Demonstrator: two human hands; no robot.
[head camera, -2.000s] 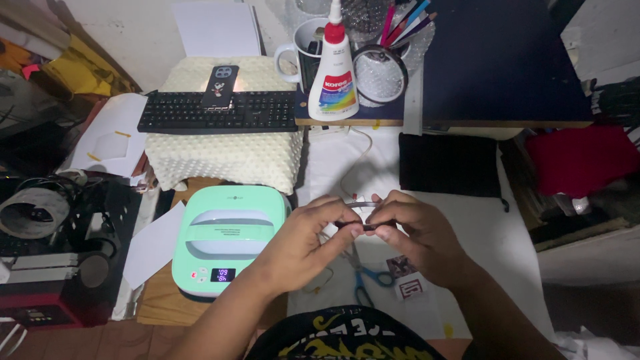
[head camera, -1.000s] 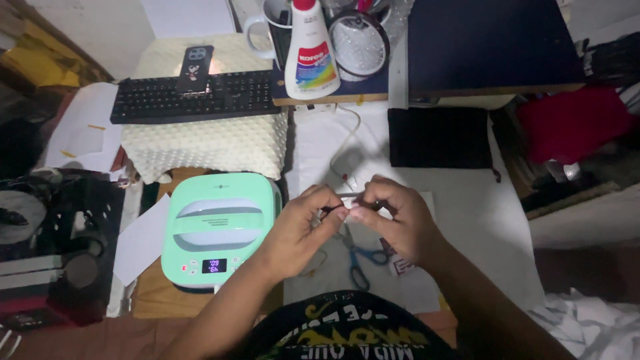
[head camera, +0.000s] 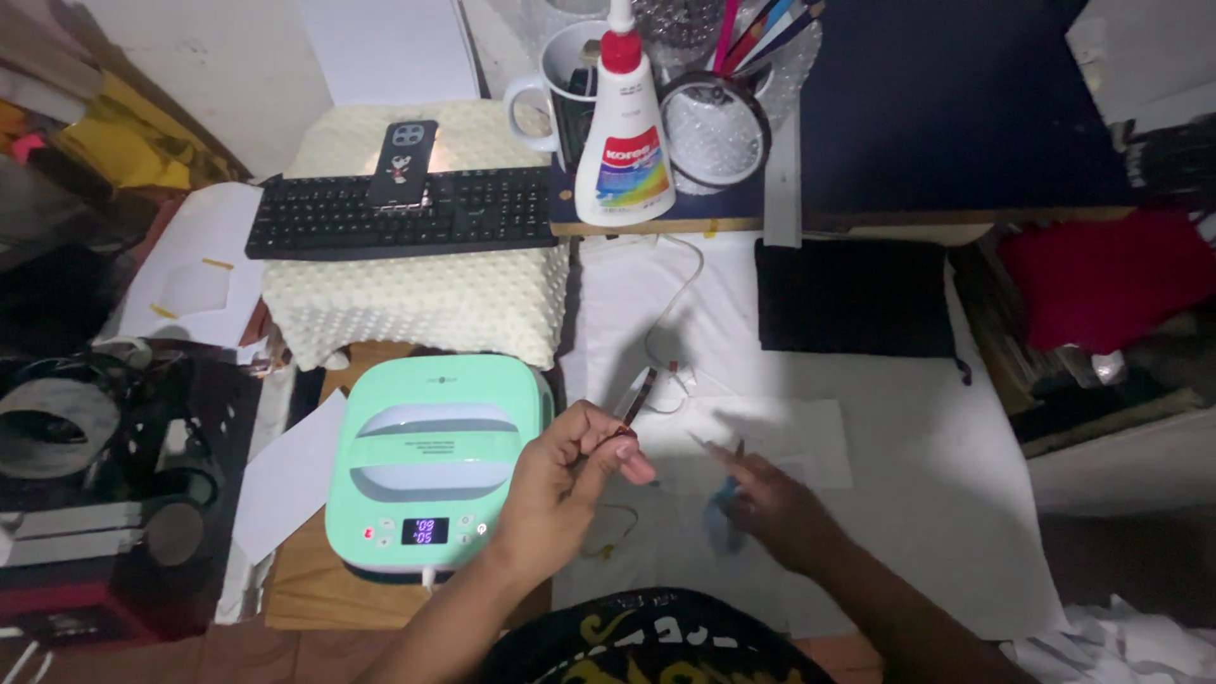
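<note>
My left hand (head camera: 575, 475) pinches a small dark, glossy strip-like item (head camera: 638, 399) that sticks up from the fingertips; its exact kind cannot be told. To its right, my right hand (head camera: 774, 508) is blurred and has its fingers on blue-handled scissors (head camera: 724, 513), whose blades point up and left over a white sheet of paper (head camera: 807, 432). Just beyond the left fingertips a thin pale cord (head camera: 676, 294) with a small red part lies on the white cloth (head camera: 912, 532).
A mint-green heat press (head camera: 437, 380) with a lit display stands at left. Behind it are a black keyboard (head camera: 494, 209) and a phone (head camera: 404, 161). A Kores glue bottle (head camera: 622, 142), a mug (head camera: 532, 114) and a ruler (head camera: 782, 190) sit on the raised shelf. A black pouch (head camera: 855, 299) lies at right.
My hands were together around the small item; now they are apart. The right hand has let go of it, moved right and taken up the blue-handled scissors that lay on the table.
</note>
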